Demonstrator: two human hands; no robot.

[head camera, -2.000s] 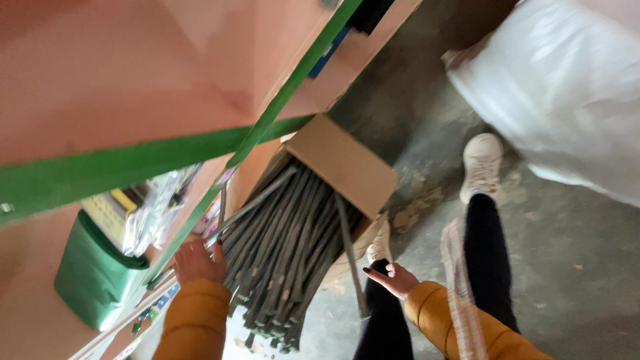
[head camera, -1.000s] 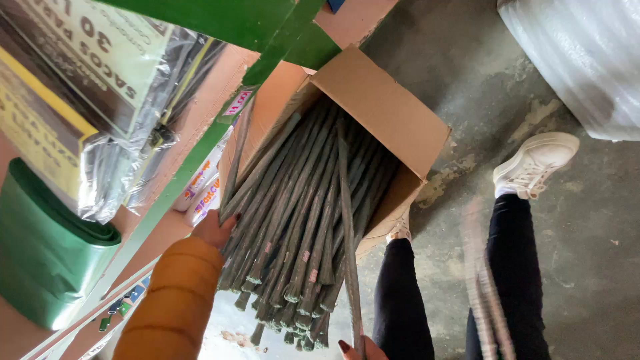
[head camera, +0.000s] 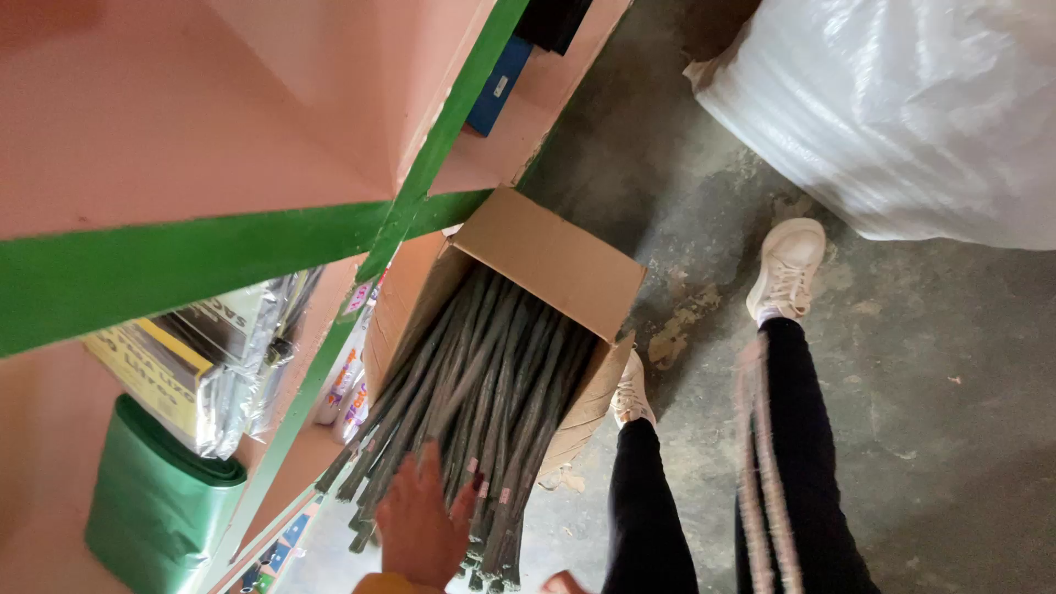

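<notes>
Many long, dark grey-green sticks, apparently wrapped or coated (head camera: 495, 388), lean in an open cardboard box (head camera: 549, 256), their ends sticking out toward me. My left hand (head camera: 425, 516) lies over the lower part of the bundle with its fingers spread, touching or just above the sticks; whether it grips one is hidden. Only a small part of my right hand (head camera: 565, 582) shows at the bottom edge, right of the bundle, and what it does cannot be seen.
Green-edged pink shelves (head camera: 404, 206) stand along the left, holding packaged plastic sacks (head camera: 190, 363) and a folded green plastic sheet (head camera: 165, 495). A big white plastic-wrapped bundle (head camera: 891, 124) lies on the floor at upper right. My shoes (head camera: 788, 264) are beside the box.
My left hand has moved from the bundle's left edge onto its front. My right hand, earlier at a stick on the bundle's right side, has dropped mostly out of view. That stick no longer stands apart.
</notes>
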